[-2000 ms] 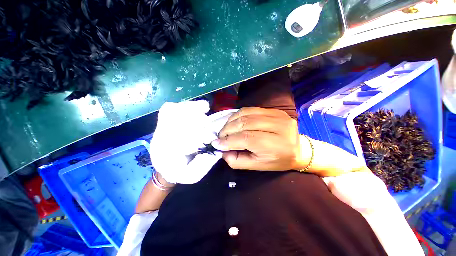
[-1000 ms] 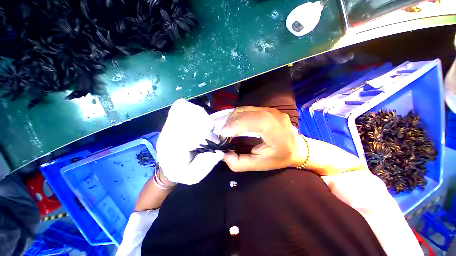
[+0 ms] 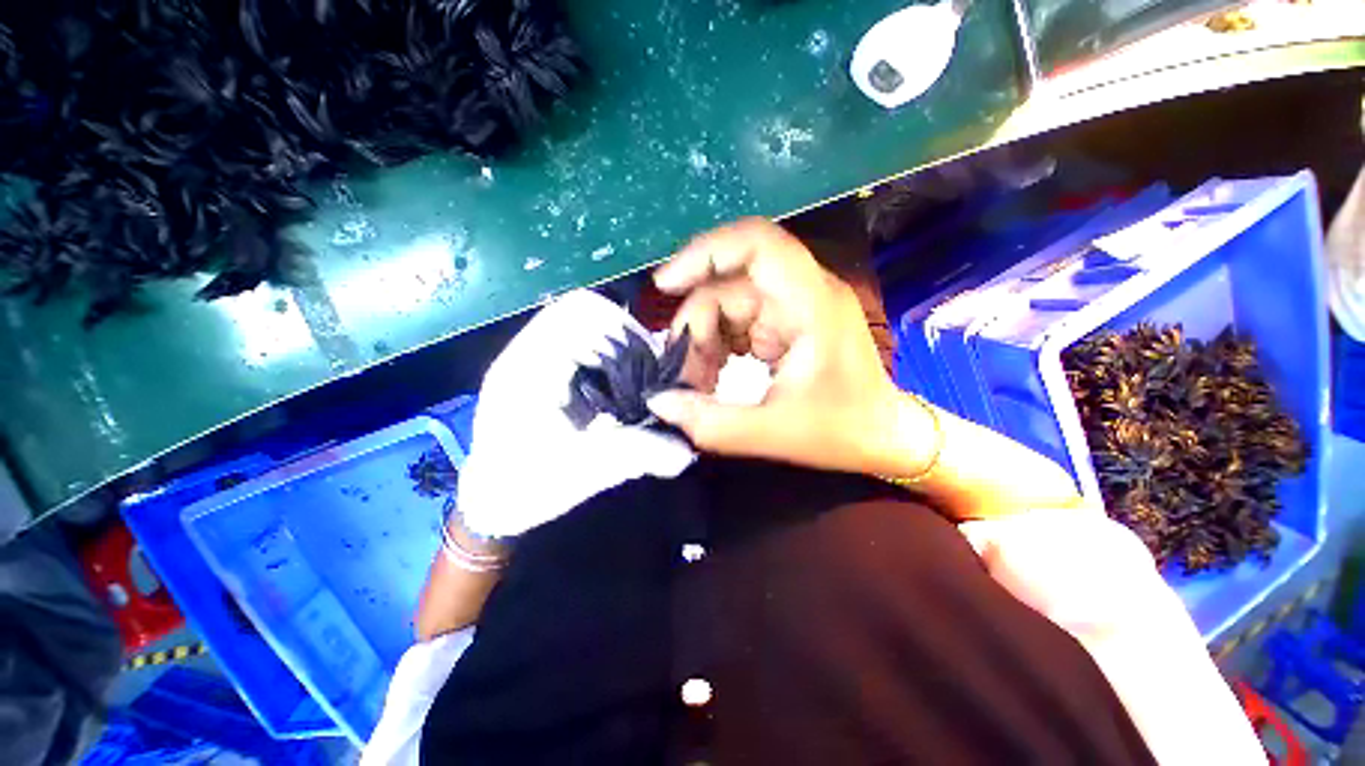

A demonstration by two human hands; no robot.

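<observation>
A black spiky piece (image 3: 626, 380) with pointed leaves spread like a star lies against my gloved left hand, over my lap. My left hand (image 3: 547, 427), in a white knit glove, holds it from below and the side. My bare right hand (image 3: 801, 352) is at its right side, with the thumb touching the lower leaves and the index finger raised and bent above it. A small white patch shows behind the right fingers; I cannot tell what it is.
A heap of black pieces (image 3: 300, 120) and a white squeeze bottle (image 3: 907, 54) lie on the green bench (image 3: 674, 135). A blue crate (image 3: 1198, 599) at right holds brown-black pieces (image 3: 1190, 442). Another blue crate (image 3: 322, 576) at left holds a few black bits. Another person's arm shows at the right edge.
The black piece shows more fully, its leaves fanned upward. My right hand has opened and its index finger has risen toward the bench edge. My left hand has turned a little beneath the piece.
</observation>
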